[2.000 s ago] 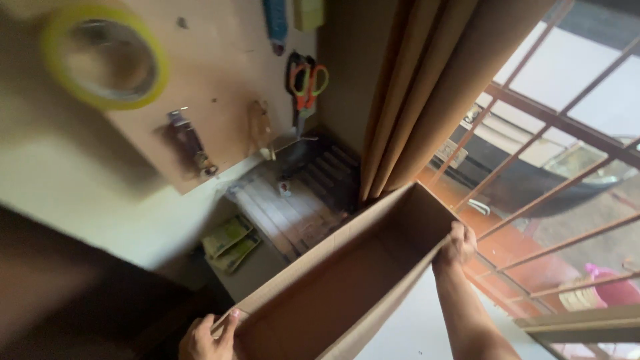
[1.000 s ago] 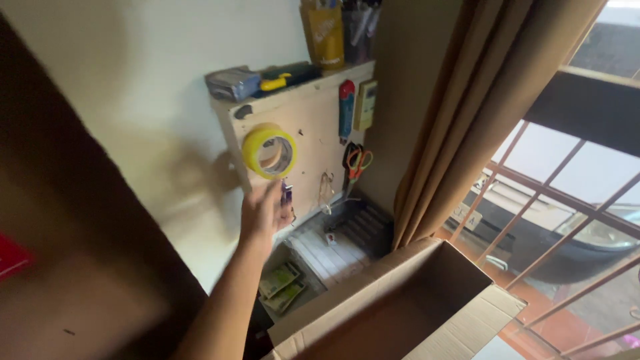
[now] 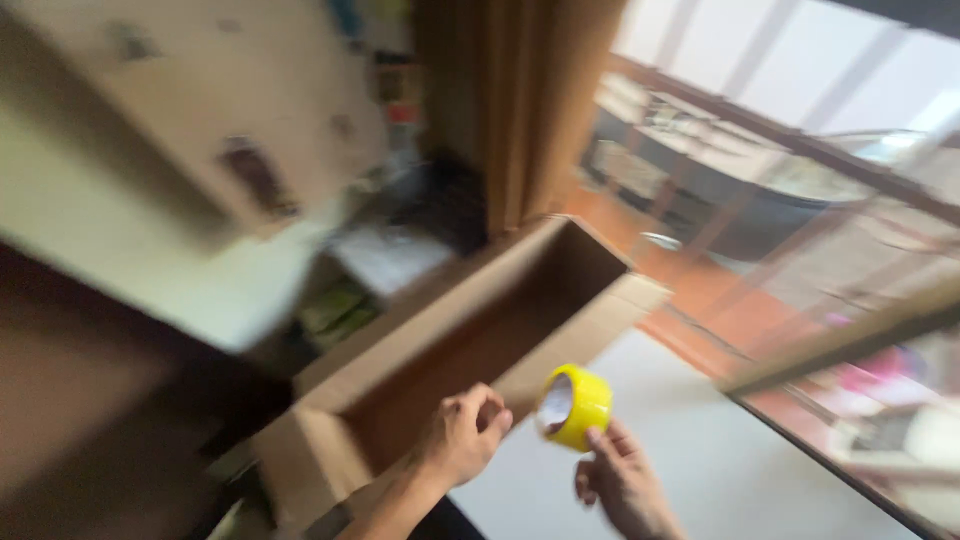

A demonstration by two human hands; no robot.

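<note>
A roll of yellow packing tape [image 3: 586, 409] is held up by my right hand [image 3: 619, 476], thumb and fingers pinching its lower edge. Just left of the roll is my left hand [image 3: 469, 431], its fingers curled with the thumb close to the index finger; whether it holds a bit of tape cannot be told. Beneath and beyond both hands lies a long open cardboard box [image 3: 480, 330], its flaps spread outward and the inside showing brown.
The box rests by a white tabletop [image 3: 675, 420]. A brown curtain [image 3: 525, 112] and a barred window [image 3: 750, 127] stand behind and right. A blurred wall board [image 3: 300, 97] with hanging tools is at upper left.
The tape roll, hanging on the wall board one second ago with my left hand reaching beside it, is now in my right hand over the box. The view has swung.
</note>
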